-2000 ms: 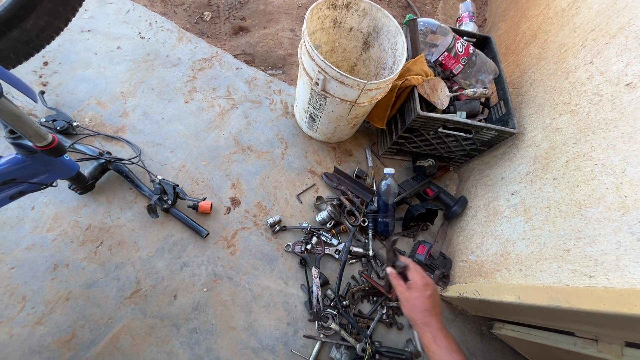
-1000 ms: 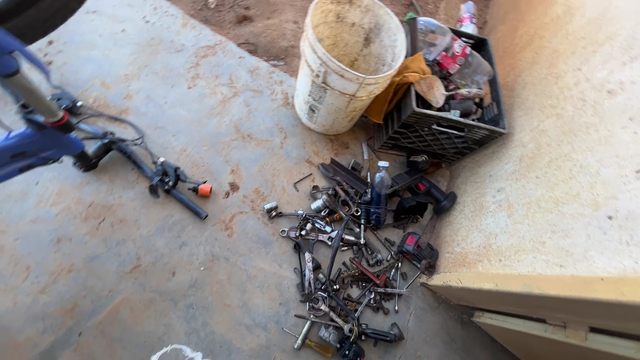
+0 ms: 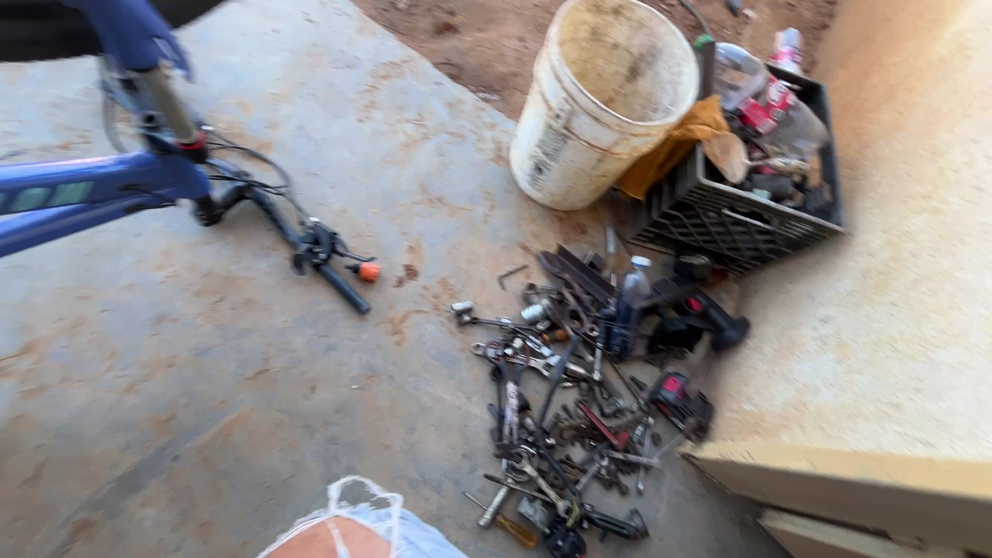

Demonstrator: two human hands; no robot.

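Neither of my hands is in the frame now. Wrenches, sockets and other hand tools lie in a loose pile on the concrete floor, among them a combination wrench [image 3: 545, 482], a hex key [image 3: 512, 275] and a screwdriver with a yellow handle [image 3: 515, 532]. A clear plastic bottle with dark contents [image 3: 629, 306] stands at the pile's upper right, beside a black cordless power tool [image 3: 709, 314]. Left of the pile, the blue bicycle frame [image 3: 93, 186] reaches in from the edge, its black handlebar [image 3: 341, 288] low over the floor near an orange-ended part [image 3: 368, 272].
A dirty white plastic bucket [image 3: 558, 155] stands behind the pile, next to a black plastic crate [image 3: 744, 225] holding bottles and an orange cloth [image 3: 682, 143]. A pale wall [image 3: 876, 333] and a ledge [image 3: 845, 477] bound the right side. My knee in torn jeans [image 3: 364, 531] shows at the bottom.
Two seconds ago one hand was over the right side of the tool pile; it left the view by one second ago. My knee has come into view at the bottom.
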